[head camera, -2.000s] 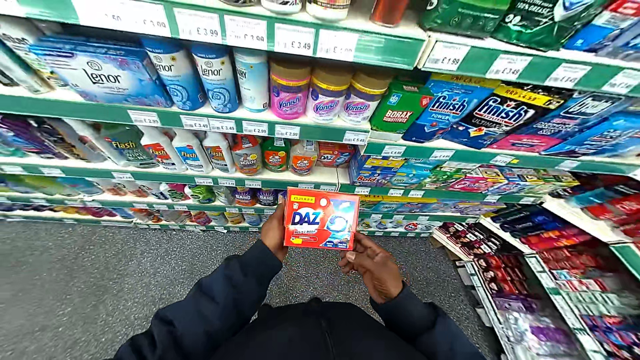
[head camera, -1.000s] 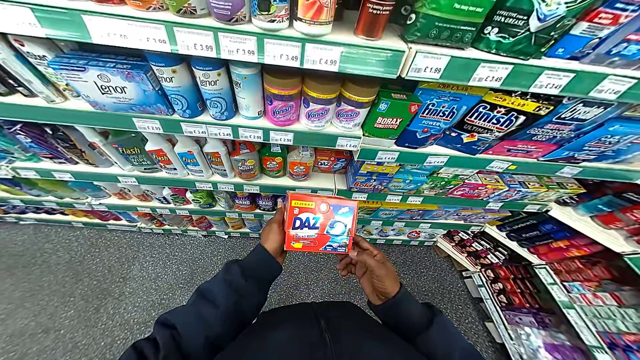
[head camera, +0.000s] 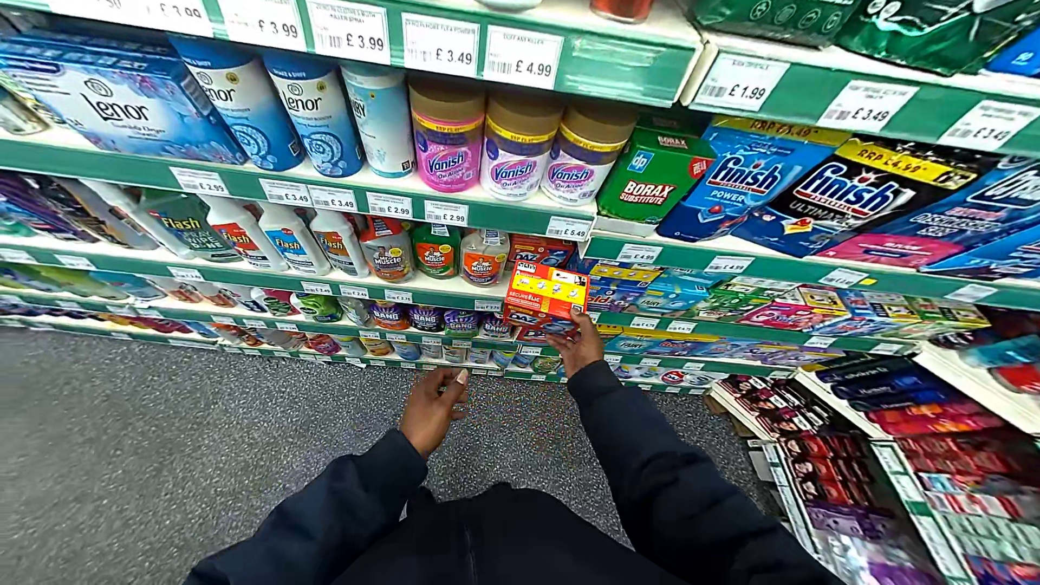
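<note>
My right hand (head camera: 578, 343) grips the lower right corner of a red Daz detergent box (head camera: 546, 294), out in front of the shelves. A yellow and white printed face of the box is turned toward me. Behind its upper edge, another red Daz box (head camera: 543, 249) stands on the shelf beside the Mr Muscle bottles (head camera: 485, 258). To the left and lower down, my left hand (head camera: 432, 410) is empty over the grey floor, its fingers loosely curled with the thumb and forefinger close together.
Green-edged shelves (head camera: 390, 203) run across the view, holding Vanish tubs (head camera: 513, 150), Finish bags (head camera: 743, 179), a Borax box (head camera: 650, 175) and Flash bottles (head camera: 290, 236). At the lower right stands another rack (head camera: 914, 487) with small packets. Grey speckled floor (head camera: 203, 422) lies below.
My left hand has let go of the Daz box and moved left. My right hand has carried the box forward and to the right, toward the shelf, and a different face now shows.
</note>
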